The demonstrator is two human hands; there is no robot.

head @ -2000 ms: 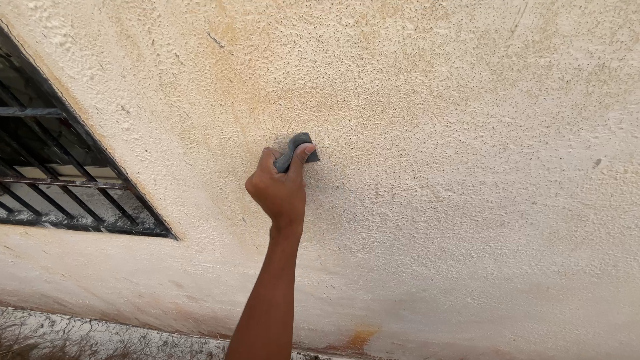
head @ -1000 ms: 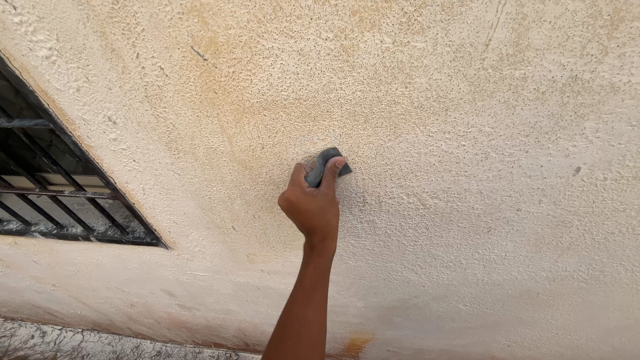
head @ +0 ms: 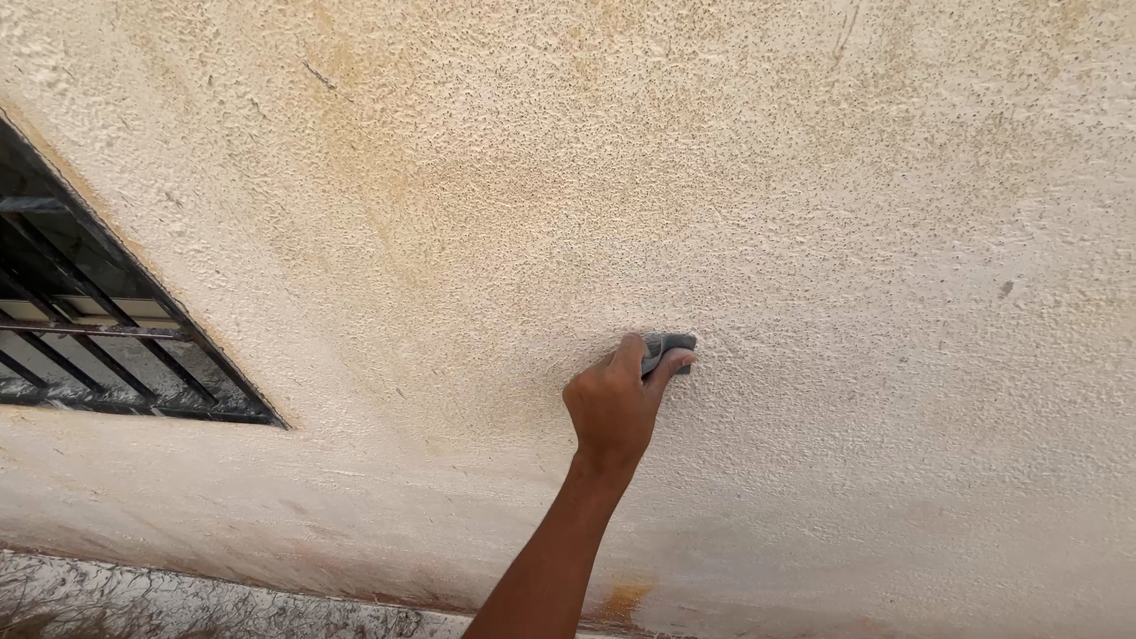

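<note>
My left hand [head: 617, 399] is raised against a rough, cream-painted plaster wall [head: 763, 204], its back towards me and the thumb on the right side. Between thumb and fingers it pinches a folded dark grey piece of sandpaper [head: 679, 342], which lies against the wall surface. Part of the sheet is hidden by the fingers. Small dark specks and yellowish-brown stains mark the wall above the hand. My right hand is out of view.
At the left, a window opening with a black metal grille [head: 133, 333] is set in the wall. An orange-brown stain [head: 626, 599] is low on the wall beside my forearm. Along the wall's foot runs a pale, rough ledge or ground strip [head: 177, 603] with dry plant matter.
My left hand has moved to the right and down across the wall, away from the window, still gripping the sandpaper.
</note>
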